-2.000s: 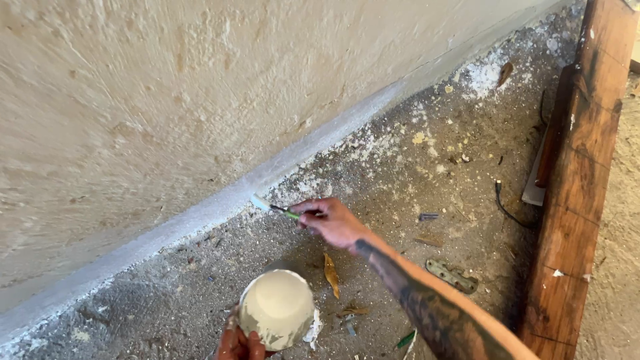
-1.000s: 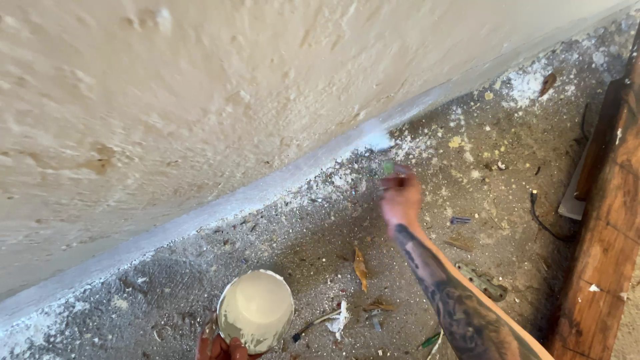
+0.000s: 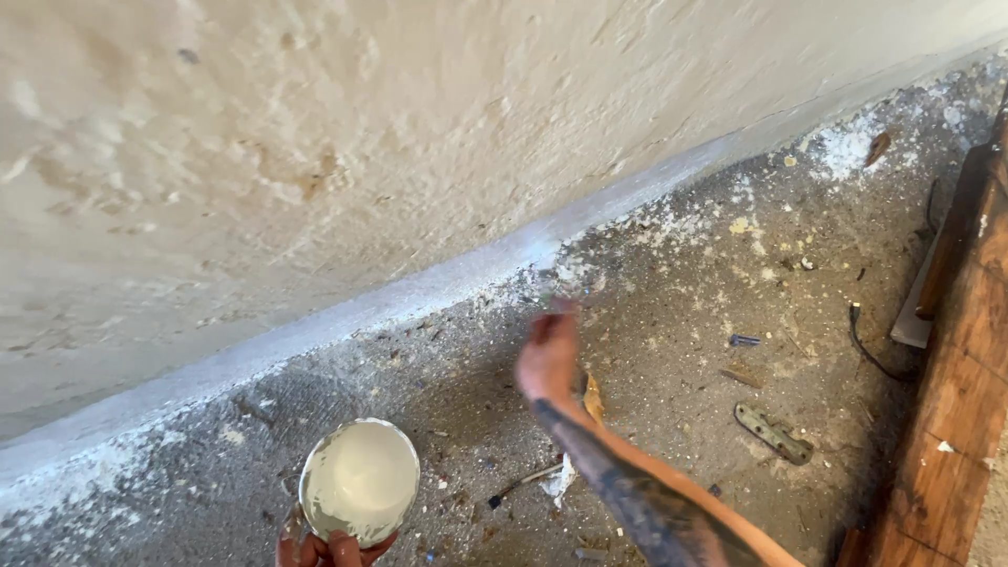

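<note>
My left hand (image 3: 335, 549) holds a round tub of cream-coloured paint (image 3: 361, 482) from below, at the lower left of the view. My right hand (image 3: 549, 354), blurred by motion, is near the foot of the rough plaster wall (image 3: 441, 126). Its fingers are closed around a small paintbrush, which is too blurred to make out clearly. The brush end is beside the pale painted strip (image 3: 409, 295) where the wall meets the concrete floor.
A long wooden beam (image 3: 957, 402) lies at the right, with a flat metal blade (image 3: 915, 307) beside it. On the rough concrete floor (image 3: 669, 339) are a black cable (image 3: 870, 354), a camouflage-patterned handle (image 3: 773, 433), a blue plastic plug (image 3: 744, 340) and a dry leaf (image 3: 593, 399).
My right hand first moved right along the wall's foot; at this moment it is farther back to the left. My left hand still holds the tub.
</note>
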